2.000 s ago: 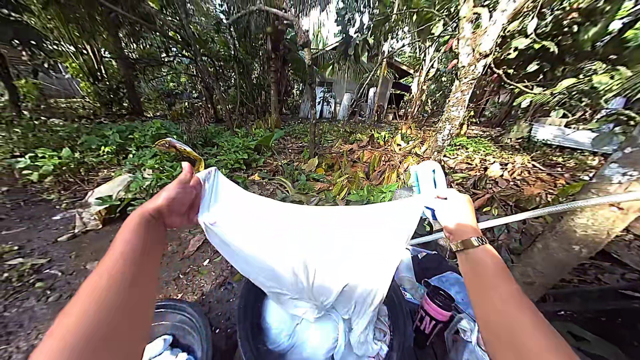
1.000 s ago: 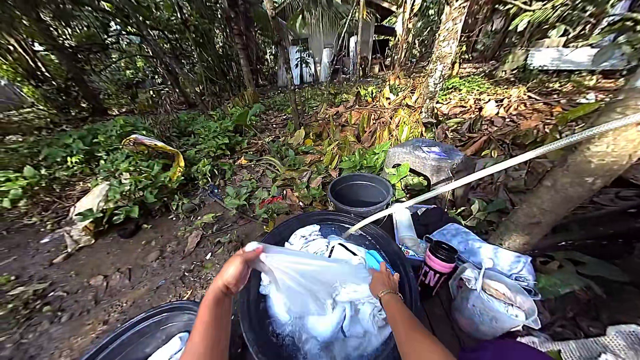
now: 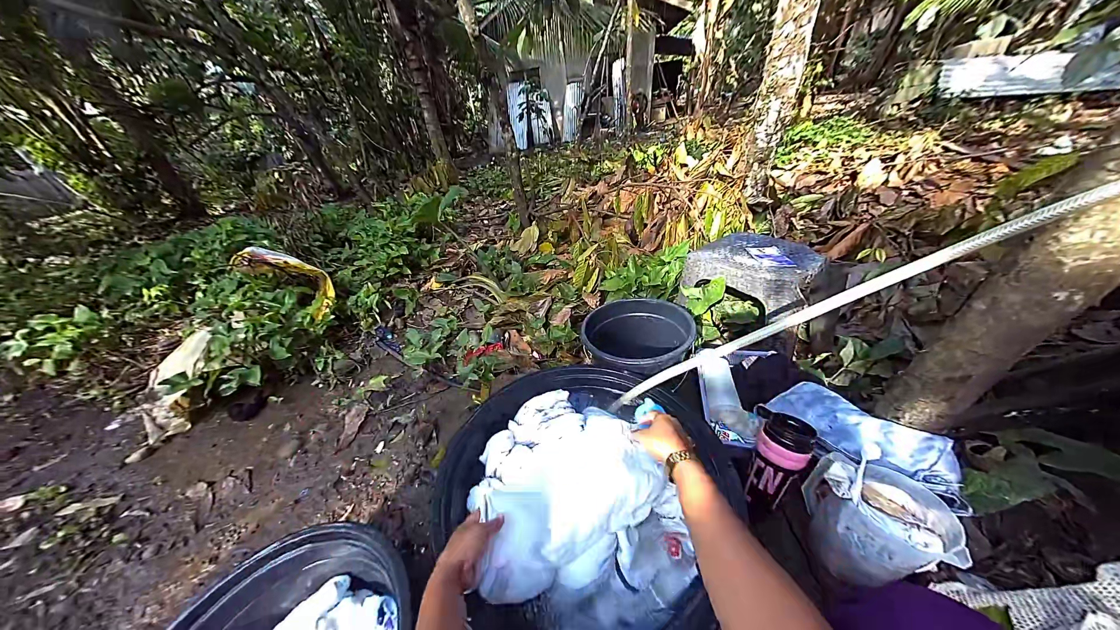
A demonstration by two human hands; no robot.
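Observation:
A heap of wet white cloth [image 3: 577, 490] fills a large black plastic tub [image 3: 455, 472] in front of me. At the heap's left side, my left hand [image 3: 468, 547] grips the edge of the white fabric. My right hand [image 3: 662, 437], with a watch at the wrist, is at the heap's upper right, its fingers closed around a small light-blue item [image 3: 647, 409] that I cannot identify. Just beside that hand, the end of a clear braided hose [image 3: 840, 302] reaches down into the tub.
Behind the tub stands a black bucket [image 3: 639, 337], near a grey stool [image 3: 752, 267]. To the right are a pink-and-black tumbler [image 3: 779, 459], a plastic bag [image 3: 884, 525] and folded cloth [image 3: 866, 429]. Another black tub [image 3: 297, 569] with laundry sits lower left. A tree trunk [image 3: 1006, 306] leans at right.
The white cloth stretched up between my hands two seconds ago is now down in the tub. Both hands have lowered with it. The view has tilted downward.

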